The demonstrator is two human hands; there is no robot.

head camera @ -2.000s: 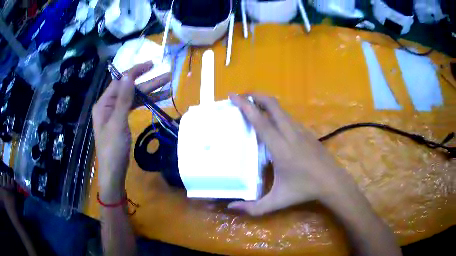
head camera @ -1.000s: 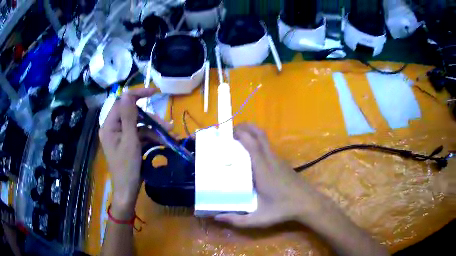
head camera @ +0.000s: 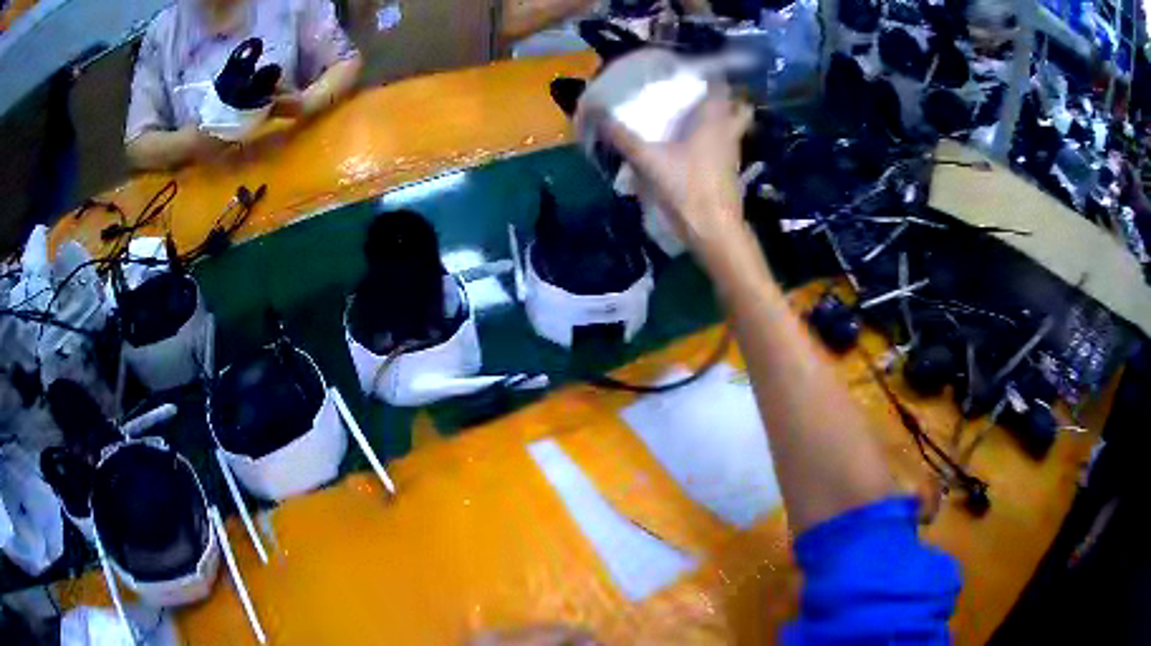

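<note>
My right hand (head camera: 692, 170) is stretched to the far side of the green strip, gripping a blurred white camera housing (head camera: 646, 104). Black parts show beside the housing. My left hand (head camera: 537, 636) is only a blurred sliver at the bottom edge; its fingers and anything in them cannot be made out. Several white camera bodies with black modules stand along the strip, one at centre (head camera: 587, 307), one at left (head camera: 278, 442) and one at lower left (head camera: 158, 536).
A person (head camera: 240, 76) opposite holds a white and black part. Black cables and modules lie on the right (head camera: 928, 366). A cardboard edge (head camera: 1035, 227) is at upper right. Whitish patches (head camera: 707, 442) are stuck to the orange bench (head camera: 417, 536). Cables lie at far left (head camera: 164, 227).
The view has swung up and right. My right hand has moved from the near bench to the far side. My left hand has mostly left the picture, and the wires it held are no longer visible.
</note>
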